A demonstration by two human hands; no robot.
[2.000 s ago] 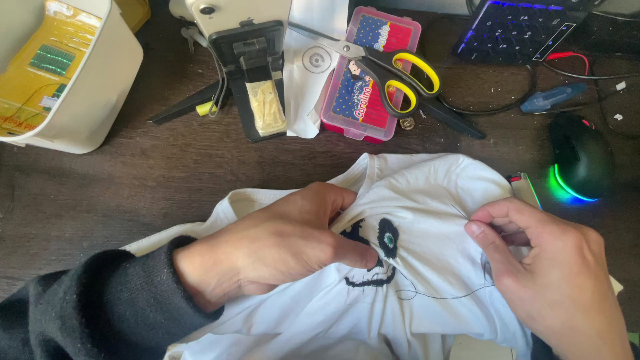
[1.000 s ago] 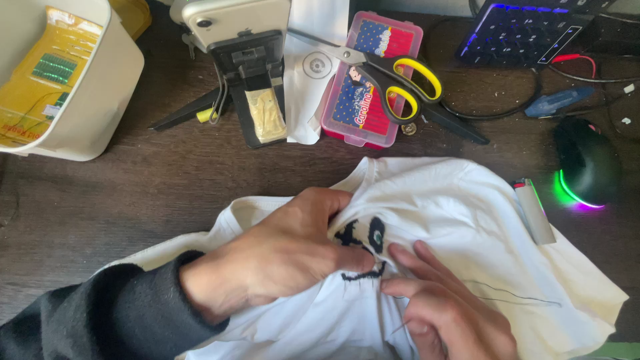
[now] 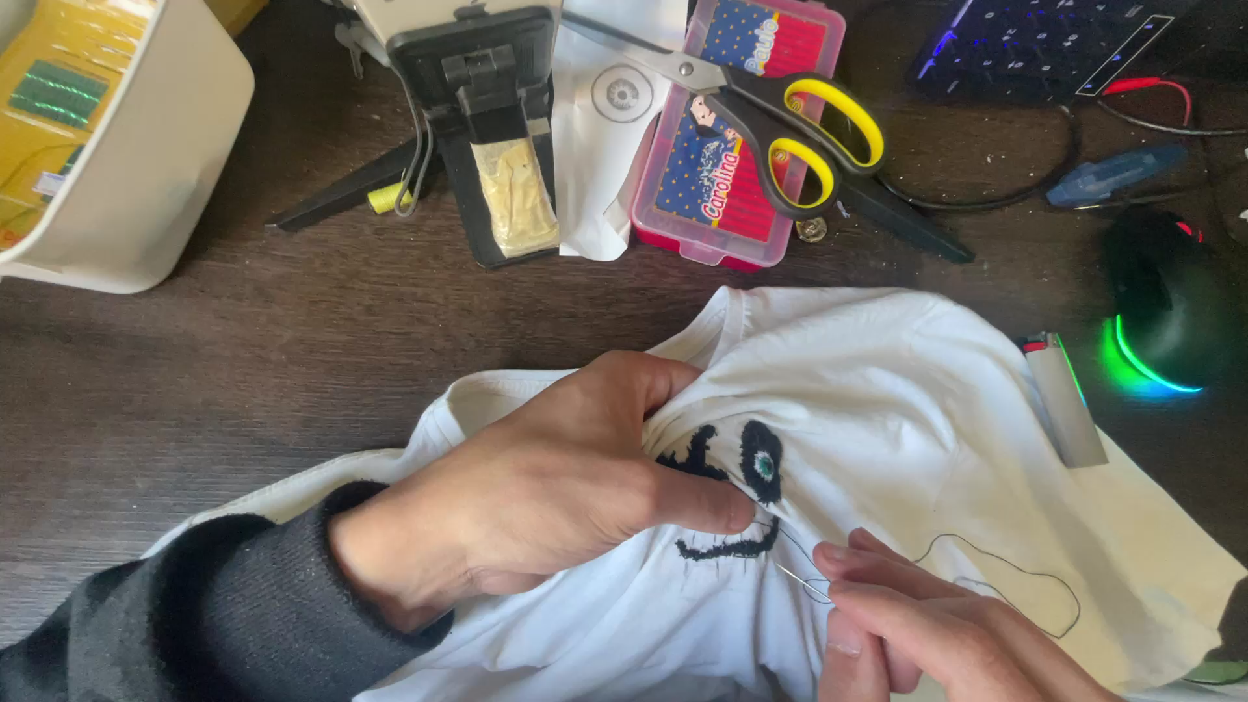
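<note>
A white shirt (image 3: 858,390) lies bunched on the desk, with a black embroidered face (image 3: 762,462) that has a green-centred eye. My left hand (image 3: 585,478) pinches the cloth, its thumb over the embroidery just left of the eye. Below and right of the stitched mouth, a sewing needle (image 3: 801,581) points up-left, its tip at the cloth. The fingertips of my right hand (image 3: 907,614) are at the needle's lower end; the exact grip is partly hidden. Dark thread (image 3: 1014,567) loops over the fabric to the right.
Yellow-and-black scissors (image 3: 770,127) rest on a pink plastic case (image 3: 673,210). Left of it are a paper with a printed eye (image 3: 590,166) and a black stand (image 3: 478,88). A lighter (image 3: 1068,405) lies on the shirt, near a lit mouse (image 3: 1160,302). A white bin (image 3: 166,175) stands far left.
My right hand has gone from the cloth's right side to beside the stitched mouth, where the needle now shows. My left hand keeps its hold on the shirt.
</note>
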